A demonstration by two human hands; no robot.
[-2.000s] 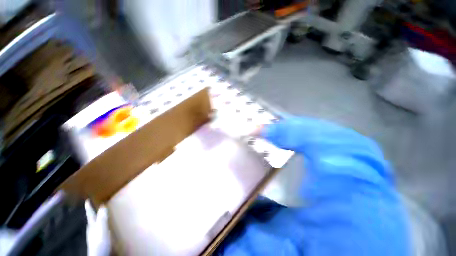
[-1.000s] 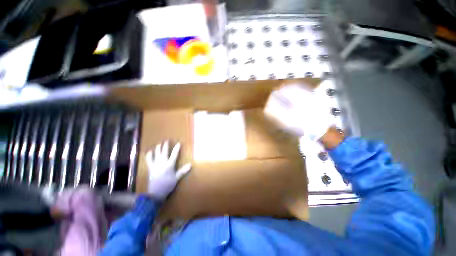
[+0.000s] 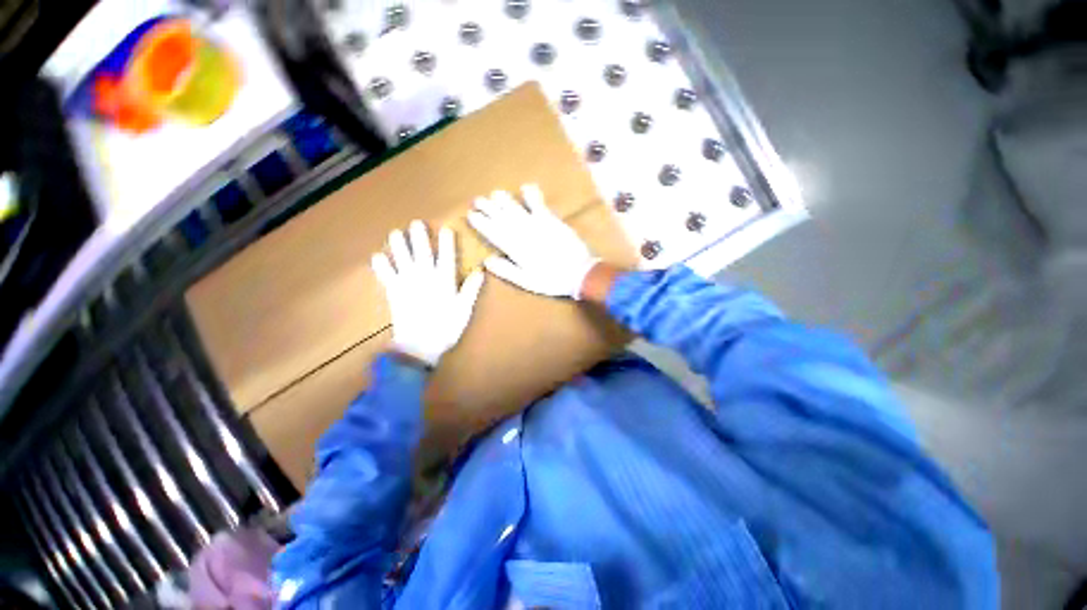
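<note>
A brown carton (image 3: 322, 286) lies in front of me with its top flaps folded down and a seam running along the middle. It rests partly on the white ball transfer table (image 3: 668, 131) and reaches the rollers at the left. My left hand (image 3: 427, 292), in a white glove, lies flat on the carton top at the seam with fingers spread. My right hand (image 3: 534, 244), also gloved in white, lies flat beside it, a little to the right. Neither hand grips anything. The inside of the carton is hidden.
A roller conveyor (image 3: 131, 465) runs at the lower left. A white side table (image 3: 256, 89) at the upper left holds an orange and yellow tape dispenser (image 3: 167, 78), beside black bins (image 3: 48, 179). A person's pink sleeve (image 3: 233, 570) shows at the lower left. Grey floor lies right.
The carton's flaps, partly open before, now lie folded down, and the white thing inside is covered. My right hand has come from the carton's far right to its middle, near my left hand.
</note>
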